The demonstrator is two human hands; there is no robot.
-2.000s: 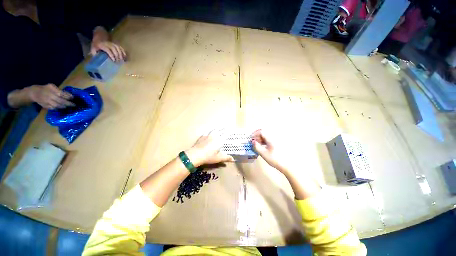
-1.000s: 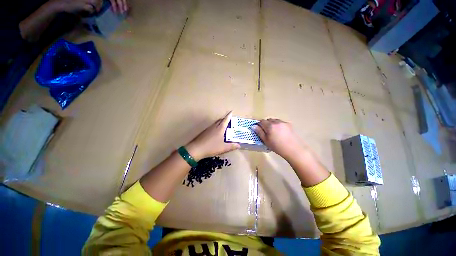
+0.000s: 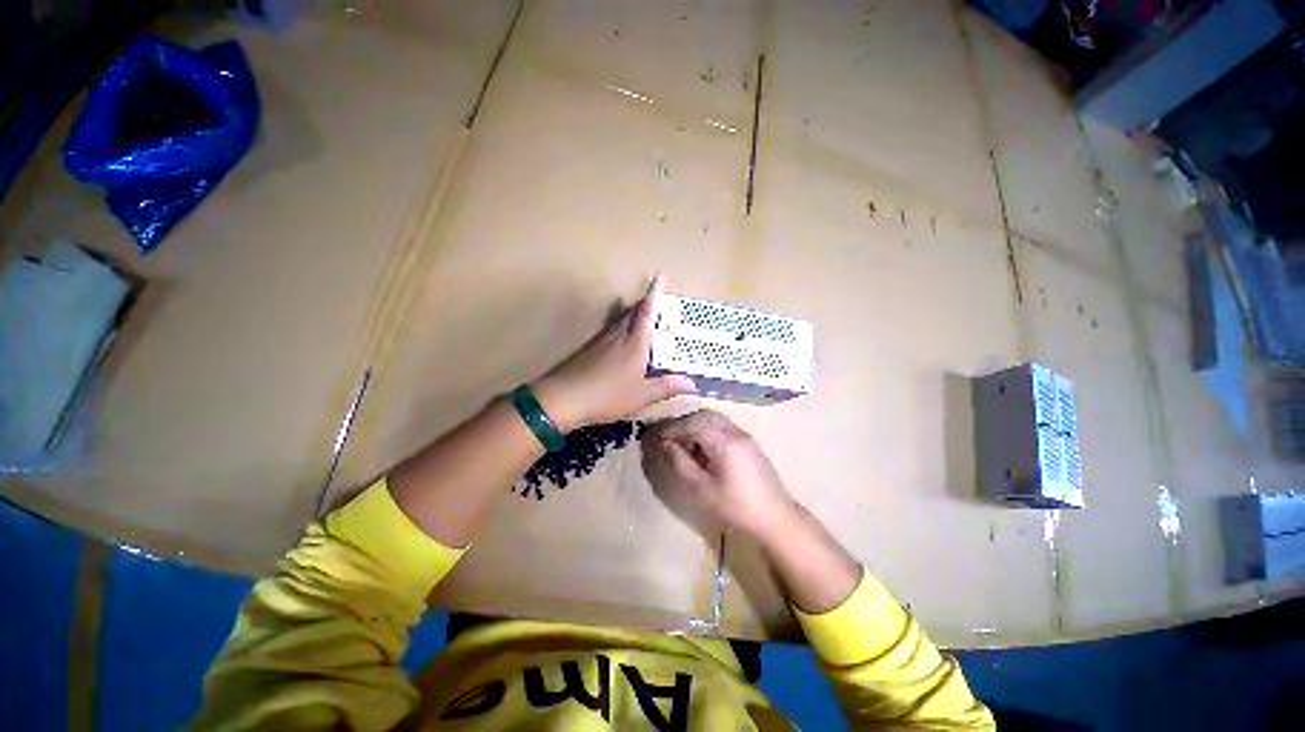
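Observation:
A light grey perforated metal housing lies on the cardboard in front of me, its slotted face up, with a small dark dot near the middle of that face. My left hand grips its left end, thumb and fingers on either side. My right hand is below the housing, at the right end of a loose pile of black screws or plugs. Its fingers are curled together; whether they hold a small piece cannot be seen. Part of the pile is hidden by my left wrist.
A separate housing stands to the right, another at the right edge. A blue plastic bag is at far left, above a pale flat stack. Large pale metal panels lie at far right. The cardboard table edge curves near me.
My right hand has left the housing's slotted face and moved down and left to the black pile. My left hand stays on the housing. The view has shifted.

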